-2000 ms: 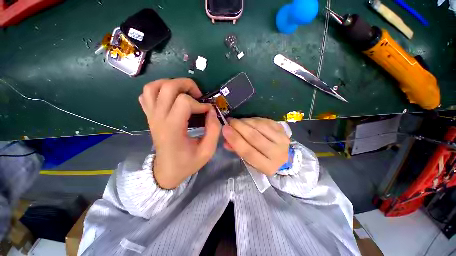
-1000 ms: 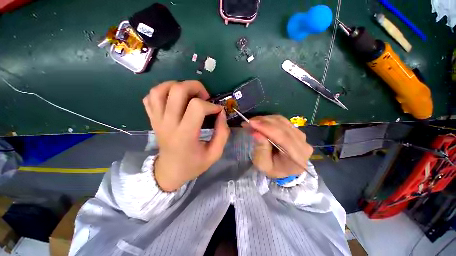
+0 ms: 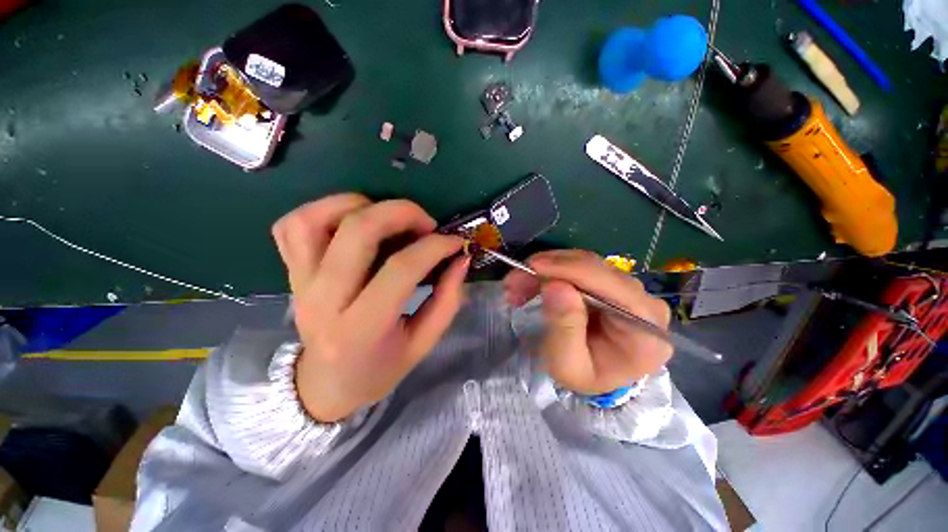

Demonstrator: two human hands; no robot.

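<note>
The smartwatch in work lies opened at the bench's near edge, its black display module hinged out to the upper right and the orange flex cable showing in the case. My left hand holds the case from the left, fingertips at the flex; its fingers hide much of the case. My right hand holds a thin grey pointed tool like a pen, its tip at the flex cable beside my left fingertips. I cannot tell whether the tip touches.
A second opened watch, small loose components, a pink-framed watch, metal tweezers, a blue double-bulb tool, an orange electric screwdriver, a pale-handled brush or scraper and a blue rod lie on the green mat.
My right hand has moved right and away from my left hand, the tool now held lower and pen-like. The view has shifted slightly. My left hand still holds the watch.
</note>
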